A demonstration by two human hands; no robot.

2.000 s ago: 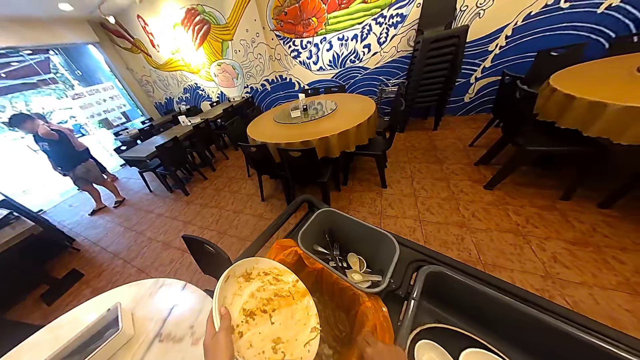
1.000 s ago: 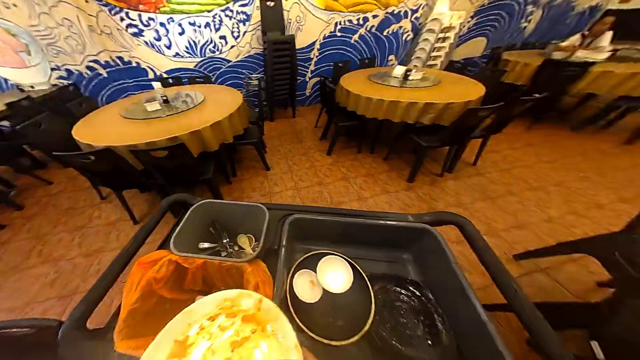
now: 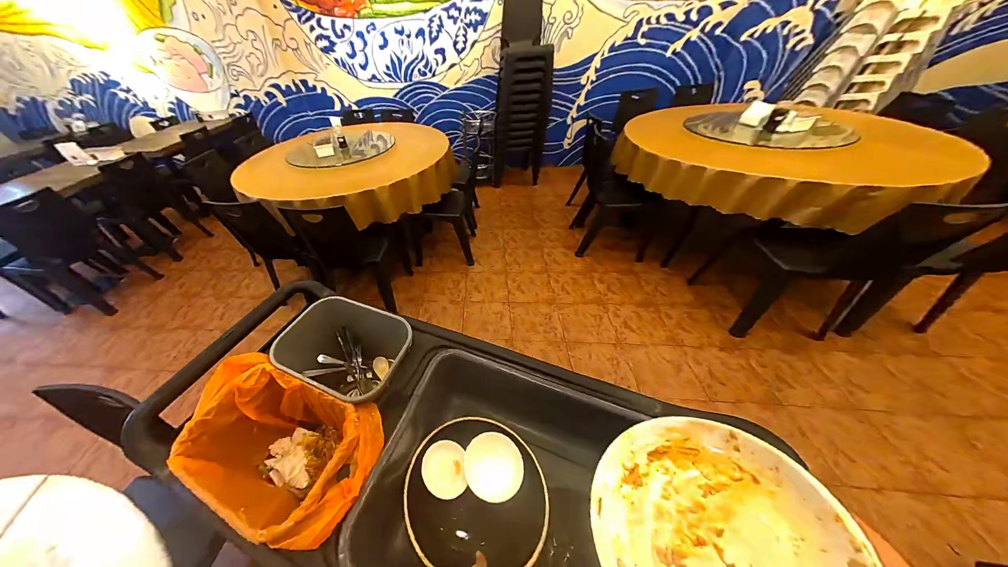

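Note:
A large white plate [image 3: 709, 496] smeared with yellow-brown food remains is tilted over the right part of a black tub [image 3: 543, 394]. A sliver of my right hand [image 3: 883, 545] shows at its lower right rim; the fingers are mostly hidden. My left hand is not in view. Inside the tub lies a dark round plate with a pale rim [image 3: 504, 529], bearing two small white dishes [image 3: 444, 470] [image 3: 494, 467]. To the left, an orange bag [image 3: 228, 472] holds food scraps and a crumpled whitish piece [image 3: 290, 463]. Spoons and forks [image 3: 354, 362] lie in a grey bin [image 3: 303, 329] behind it.
The tub, bag and bin are on a black cart [image 3: 213, 354]. A pale tabletop [image 3: 71, 524] is close at the lower left. Beyond the tiled floor are round tables with gold cloths [image 3: 417, 161] [image 3: 795, 177], black chairs [image 3: 346, 236] and a chair stack [image 3: 525, 110].
The food-smeared plate has moved from over the orange bag to the right, over the tub. My left hand, on the plate two seconds ago, has left the view. The view has swung right since then.

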